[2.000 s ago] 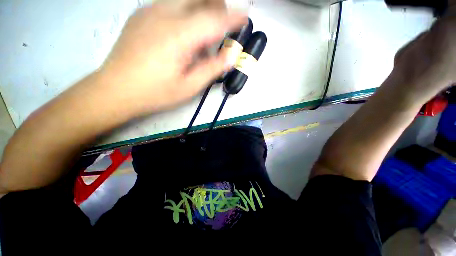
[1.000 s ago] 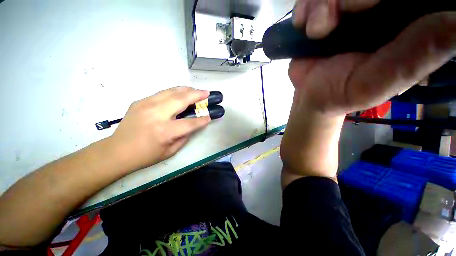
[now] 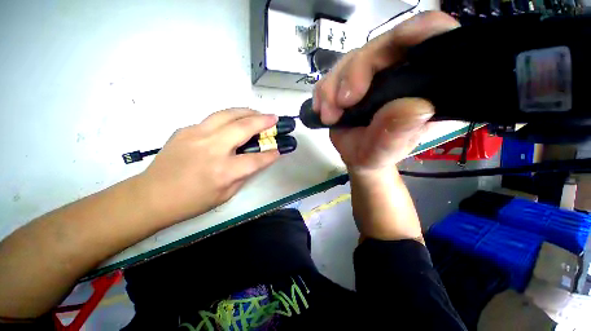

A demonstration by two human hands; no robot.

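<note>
Two palm-sized rounded black units (image 3: 287, 143) with a yellow-tan band lie side by side on the white bench (image 3: 71, 84). My left hand (image 3: 201, 155) holds them from the left, fingers and thumb around their sides. A lead with a small rectangular plug (image 3: 132, 156) sticks out left of my left hand. My right hand (image 3: 372, 103) grips the long black electric screwdriver (image 3: 479, 71), held sideways with a pale label towards the camera. Its thin bit reaches the right end of the upper unit. Whether a screw is there cannot be told.
The silver-grey screw feeder (image 3: 282, 48) stands behind the units. A heavy black cord (image 3: 479, 171) hangs beyond the green bench edge (image 3: 214, 227). Blue crates (image 3: 492, 229) and cartons are on the floor at right. Red items show below the bench at left and right. Dark items sit at the top right.
The screwdriver in my right hand has moved from the feeder down and left to the units' right end. My left hand stays on the units, almost unmoved since one second ago.
</note>
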